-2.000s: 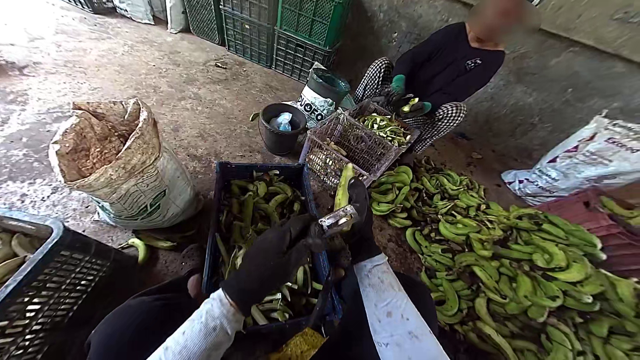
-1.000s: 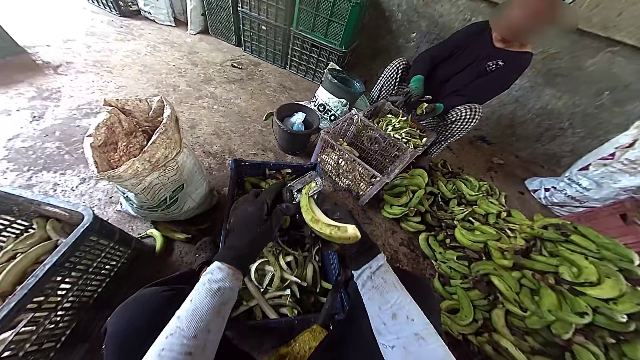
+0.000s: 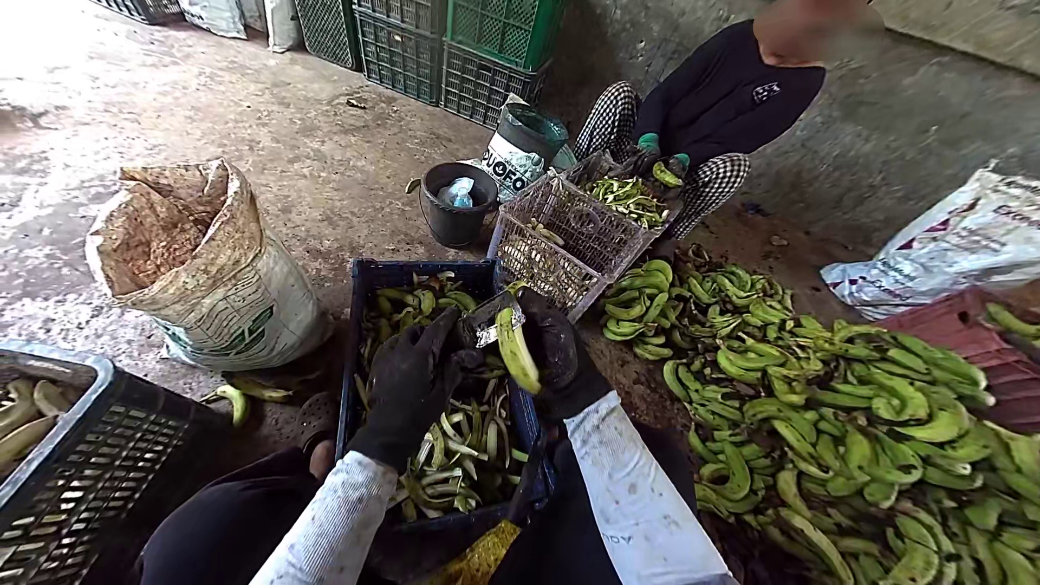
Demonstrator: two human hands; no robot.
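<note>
My left hand [image 3: 414, 382], in a black glove, grips a peeling blade [image 3: 490, 319] with a metallic-looking edge. The blade lies against a partly peeled green plantain [image 3: 517, 351]. My right hand [image 3: 556, 349], also gloved in black, holds that plantain tilted, with its paler end pointing down. Both hands are above a dark blue plastic crate [image 3: 351, 357], which holds green peels [image 3: 463, 455] and pieces of plantain. The fingertips of my left hand are partly hidden behind the tool.
Green plantains [image 3: 853, 422] lie heaped at right. A co-worker [image 3: 731, 97] sits behind a mesh crate [image 3: 561, 244]. An open sack [image 3: 268, 292] and a black crate [image 3: 122, 463] of peeled plantains stand at left. A black bucket [image 3: 457, 227] is beyond the blue crate.
The plantain in my right hand has turned from lying slantwise across my hands to a steeper tilt. The blade is now against its upper part.
</note>
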